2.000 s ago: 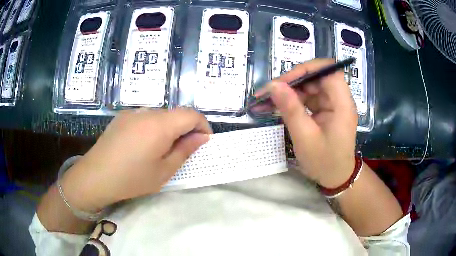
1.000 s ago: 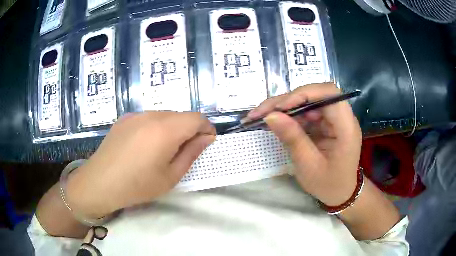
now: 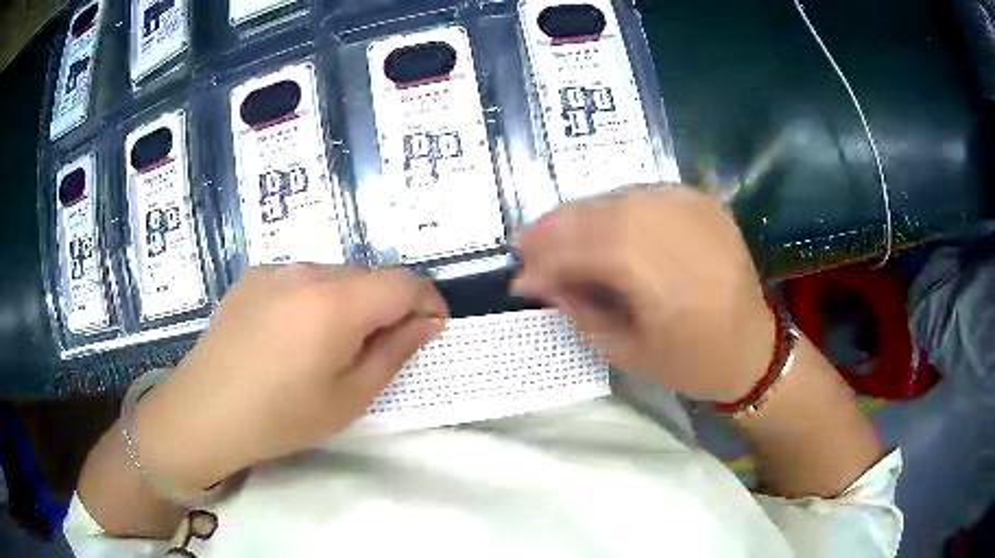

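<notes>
My left hand [image 3: 311,376] pinches the left end of a white dotted sheet [image 3: 502,365], which lies in front of my body below the tray edge. My right hand [image 3: 644,289] is blurred above the sheet's right end, fingers bent and close together. The black tweezers seen in the earlier frames cannot be made out in it. Several white panels with dark oval windows sit in the pockets of a glossy tray [image 3: 469,268]; one panel [image 3: 434,153] is just beyond the gap between my hands.
The tray lies on a dark green mat [image 3: 753,98]. A white cable [image 3: 856,109] runs over the mat at the right. A red stool [image 3: 862,327] is below the bench edge at the right. More panels [image 3: 160,33] show at the upper left.
The view has shifted, so the tray and panels appear farther left and the fan is out of the picture. My right hand has turned and its fingers have closed in; the tweezers no longer show clearly.
</notes>
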